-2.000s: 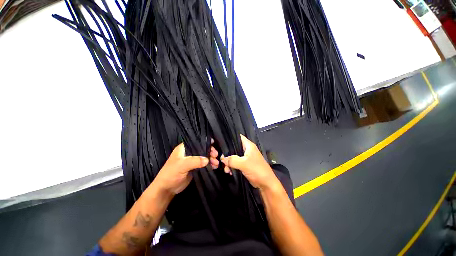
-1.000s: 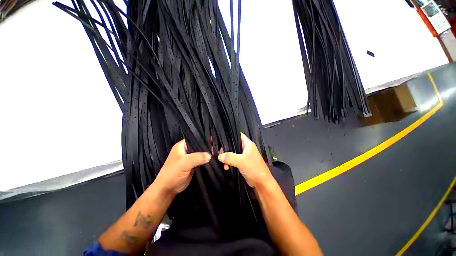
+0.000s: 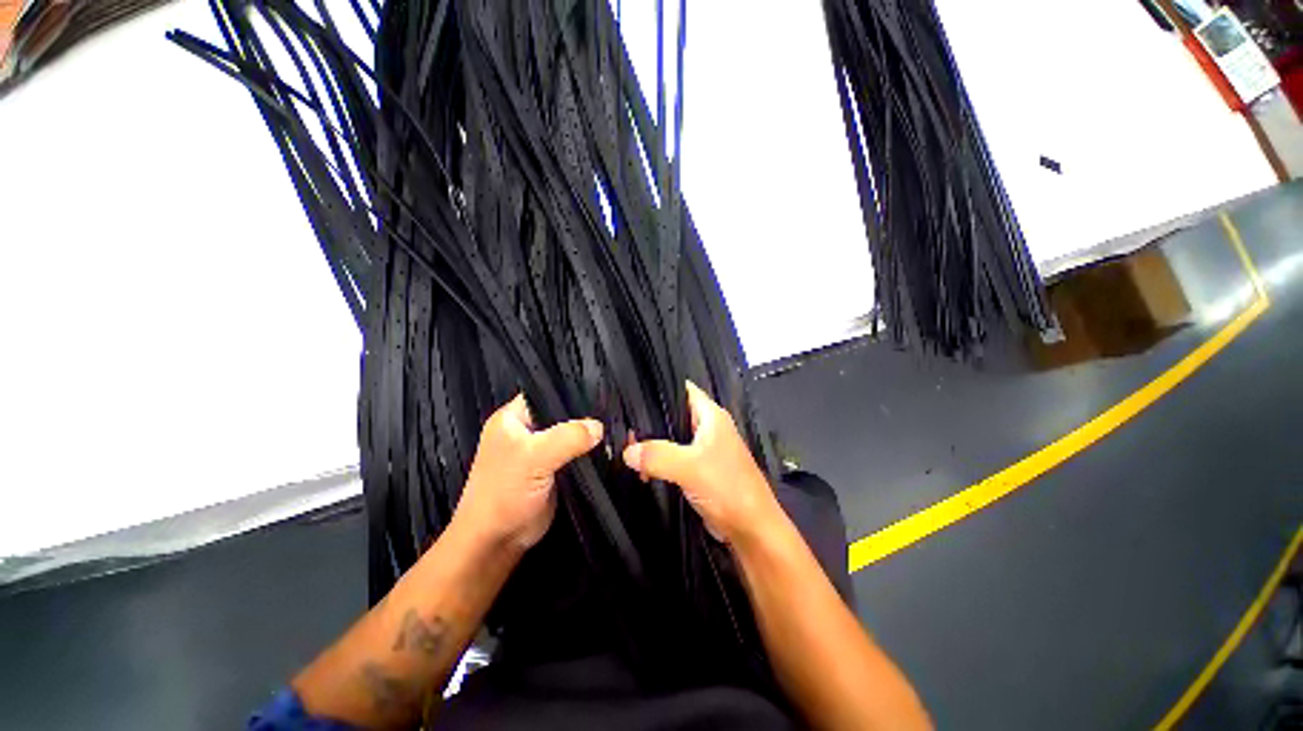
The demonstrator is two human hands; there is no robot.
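A large bundle of long black straps [image 3: 550,229], some with rows of small holes, lies on the white table and hangs over its near edge toward my lap. My left hand [image 3: 522,471] grips straps at the bundle's lower middle, thumb on top and fingers mostly hidden beneath. My right hand [image 3: 703,464] grips straps just to the right, thumb pointing inward. The two thumb tips are close but apart. The strap ends run down over my dark apron [image 3: 615,697].
A separate pile of black straps [image 3: 936,186] hangs over the edge of the white table [image 3: 157,286] at right. A cardboard box [image 3: 1122,307] stands beneath the table there. A small black scrap [image 3: 1050,164] lies on the table. Tan-orange sheets [image 3: 57,32] show at top left.
My left thumb has lifted slightly and sits a little higher on the straps. Both hands stay at the same part of the bundle. The view has shifted slightly.
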